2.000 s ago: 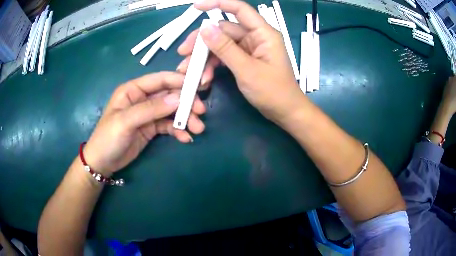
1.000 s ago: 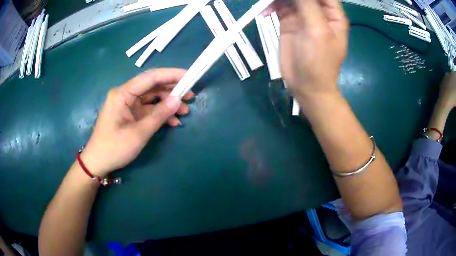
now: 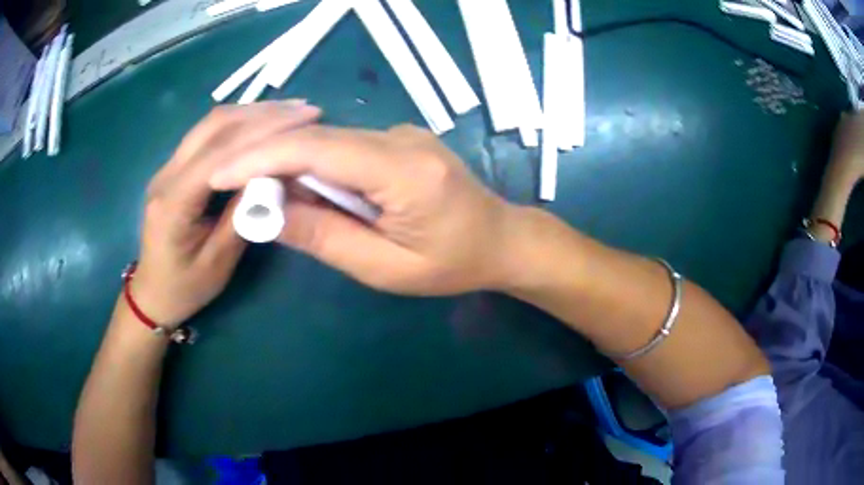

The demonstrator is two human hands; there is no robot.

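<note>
A white plastic tube is held end-on towards me, its round open end showing. My left hand is around its far side, mostly behind my right hand, and grips it. My right hand lies across in front, fingertips at the tube, and also holds a thin white strip between thumb and fingers. How far the strip touches the tube is hidden. Both hands are bare and above the bench.
Loose white sticks lie beyond my hands. More white sticks lie to the right. A bundle of white pieces is at far left. Small metal parts and a black cable are at right. A neighbour's sleeved arm is at the right edge.
My right hand has come back from the sticks to my left hand and brings a thin strip. The tube has turned from lengthwise to end-on. The sticks at upper right have shifted.
</note>
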